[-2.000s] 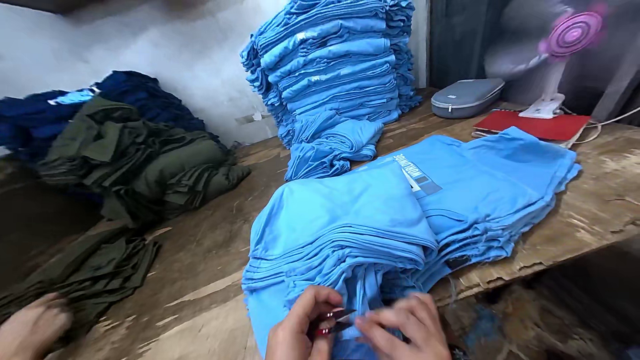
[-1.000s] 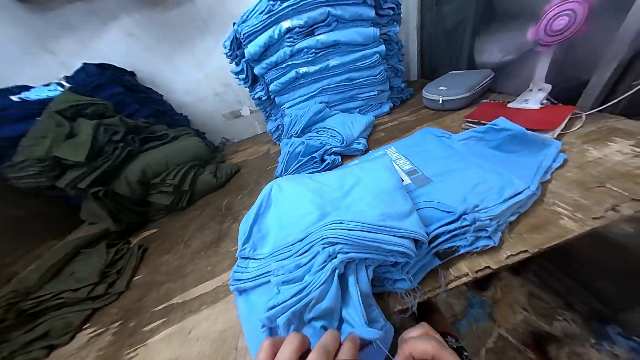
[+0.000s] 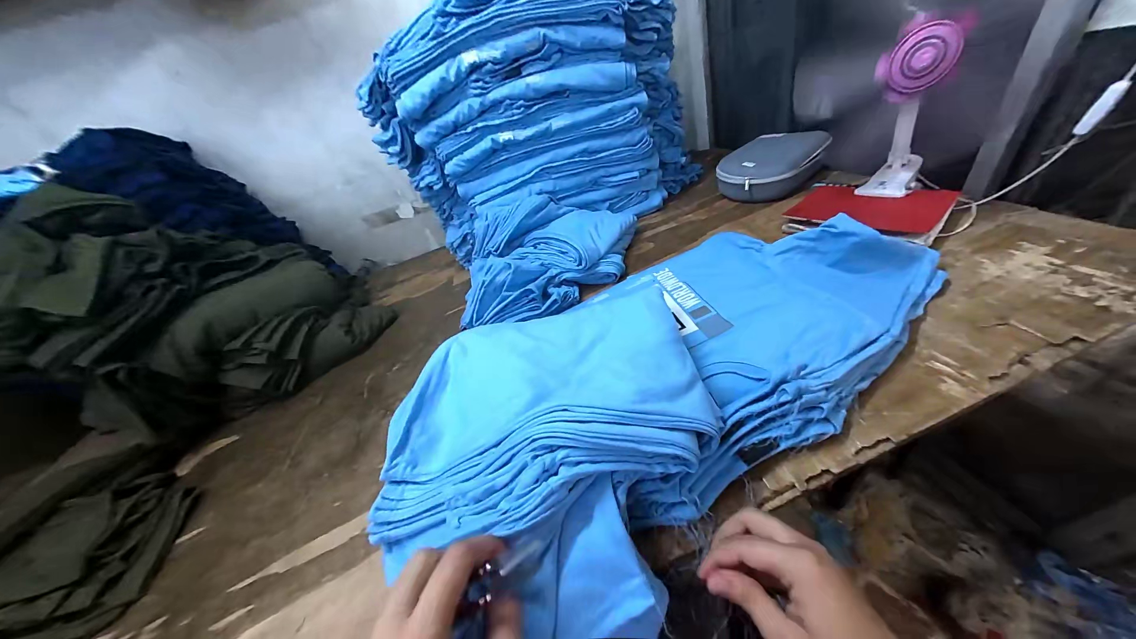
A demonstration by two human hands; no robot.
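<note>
My left hand (image 3: 448, 590) is closed around a small dark and red tool with a blurred metal blade (image 3: 525, 557), probably thread snips, over the hanging blue cloth (image 3: 599, 555). To its right, my right hand (image 3: 785, 577) has its fingertips drawn together beside loose threads (image 3: 701, 532); whether a thread is between them cannot be told. Just above both hands lies a folded stack of light blue fabric pieces (image 3: 550, 382). It overlaps a flatter blue stack (image 3: 799, 302) with a printed patch (image 3: 692, 311) and frayed edges.
A tall pile of blue garments (image 3: 541, 106) stands behind. Olive cloth (image 3: 248, 311) and navy cloth (image 3: 169, 177) lie left. A grey case (image 3: 772, 166), a red book (image 3: 874, 209) and a pink fan (image 3: 923, 58) sit at the back right. The worn table edge (image 3: 958, 408) runs right.
My right hand has moved right, away from my left hand and the hanging cloth. Another person's hand, at the lower left two seconds ago, is out of view.
</note>
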